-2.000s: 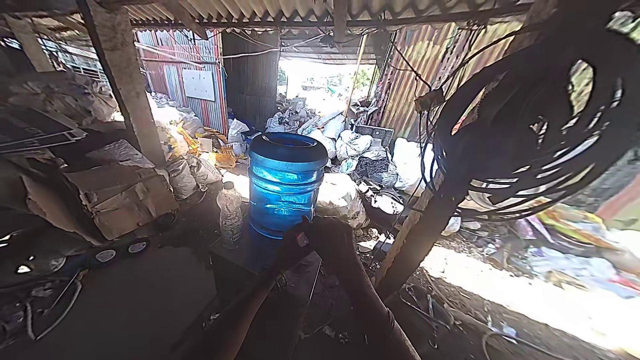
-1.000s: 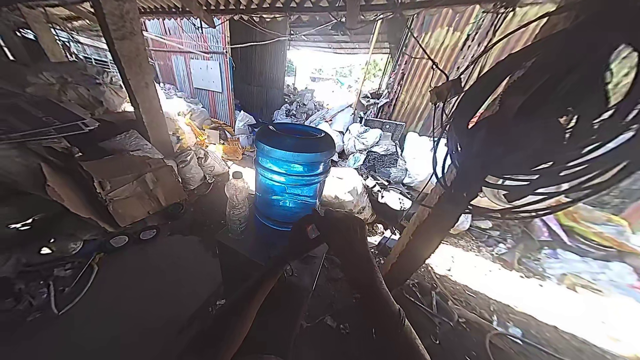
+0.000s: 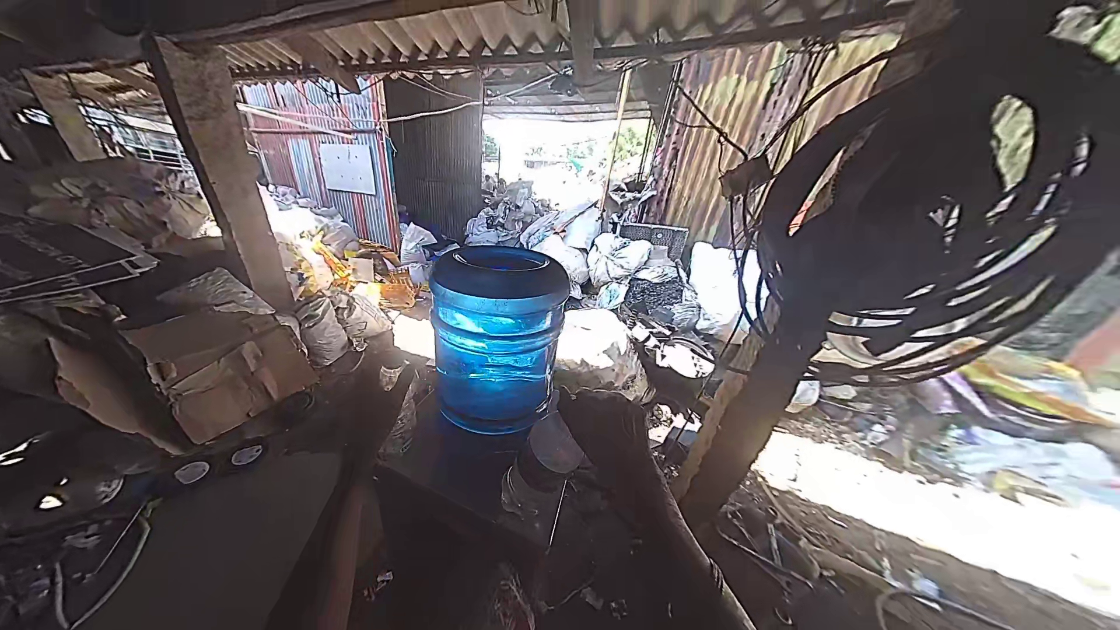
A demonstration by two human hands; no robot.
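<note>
A blue translucent water jug [image 3: 499, 350] with a dark rounded top stands on a dark bench [image 3: 446, 481]. My left hand [image 3: 378, 398] is in shadow at the jug's left, beside a clear plastic bottle [image 3: 402, 424]; whether its fingers grip the bottle cannot be told. Close to the jug's lower right, my right hand [image 3: 604, 429] is closed at the edge of a small translucent container [image 3: 553, 446], which is tilted and partly blurred.
A wooden post [image 3: 744, 420] with a large coil of black hose or cable [image 3: 910, 236] rises at the right. Cardboard [image 3: 227, 376] lies at the left, near another post [image 3: 227, 175]. Filled sacks [image 3: 612, 258] and scrap are heaped behind the jug.
My hands, close together in front of the jug before, are now apart. The left has moved left to the bottle; a translucent container now shows at my right hand.
</note>
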